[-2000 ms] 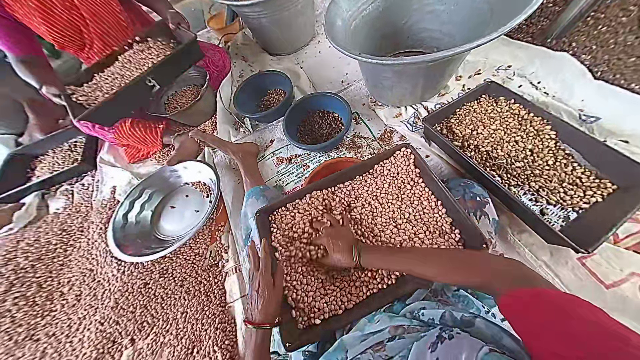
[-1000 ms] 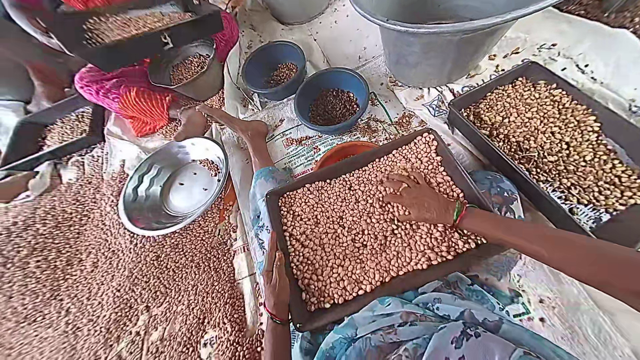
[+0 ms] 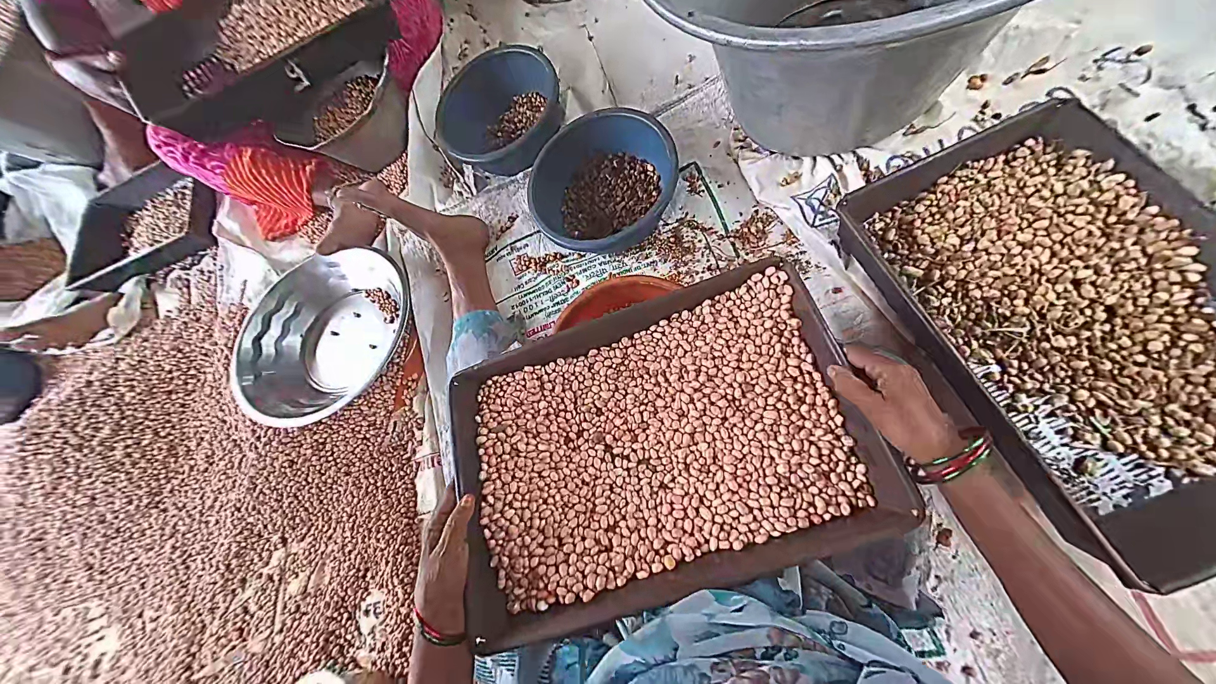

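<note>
A dark rectangular tray (image 3: 684, 594) filled with a level layer of pinkish shelled peanuts (image 3: 655, 437) is held over my lap. My left hand (image 3: 444, 570) grips its left wall, fingers along the outside. On the right wall, near the upper corner, my right hand (image 3: 893, 404) holds on with the thumb at the rim; its other fingers are partly hidden. Bangles circle both wrists. Just beyond the tray's far edge, an orange bowl (image 3: 608, 294) is partly covered by it.
Right stands a second dark tray (image 3: 959, 370) of unsorted nuts. Two blue bowls (image 3: 603, 180) (image 3: 499, 104) and a large metal tub (image 3: 836, 85) lie ahead. A steel basin (image 3: 318, 337) rests by a wide peanut heap (image 3: 209, 494). A co-worker's tray (image 3: 228, 95) is upper left.
My right hand has left the peanuts and taken hold of the tray's right wall. The peanuts, mounded at the left two seconds ago, now lie flatter. My left hand stays at the left wall.
</note>
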